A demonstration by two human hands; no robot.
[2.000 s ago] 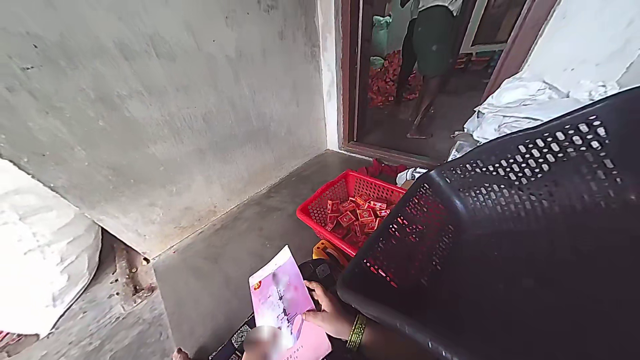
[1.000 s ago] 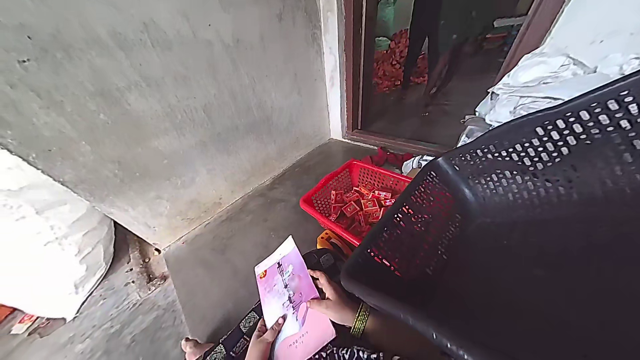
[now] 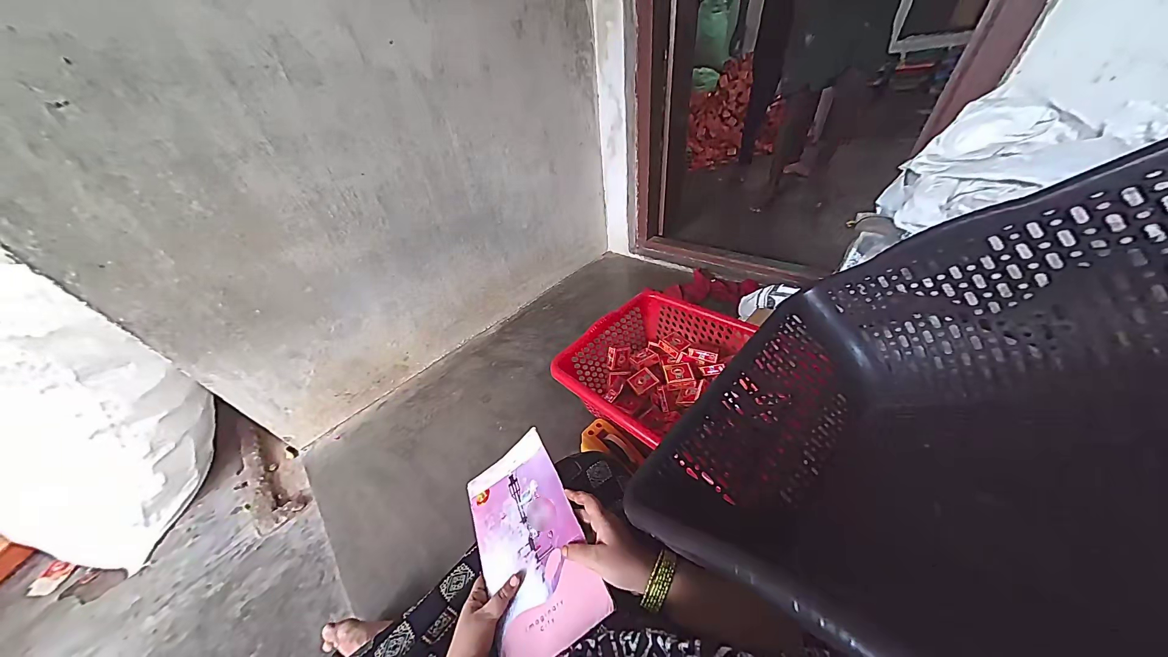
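Observation:
A thin pink and purple booklet (image 3: 547, 566) with a printed cover lies tilted over my lap. My left hand (image 3: 488, 607) grips its lower left edge, thumb on the cover. On the opposite edge my right hand (image 3: 607, 543), with green-gold bangles at the wrist, holds it with thumb on the front and fingers at the side. Beyond the booklet stands a red plastic basket (image 3: 593, 351) holding several small red boxes (image 3: 680, 372). A large black perforated crate (image 3: 958, 511) fills the right side, above my right forearm.
A yellow-orange plastic object (image 3: 610, 440) sits below the red basket. White sacks lie at the left (image 3: 91, 438) and upper right (image 3: 1004, 155). Past the doorway frame (image 3: 721, 259) are a heap of red pieces (image 3: 730, 119) and a person's dark legs (image 3: 794, 100). A plastered wall (image 3: 319, 182) borders the floor.
The person beyond the doorway has shifted and shows less distinctly than two seconds ago. Both my hands stay on the booklet.

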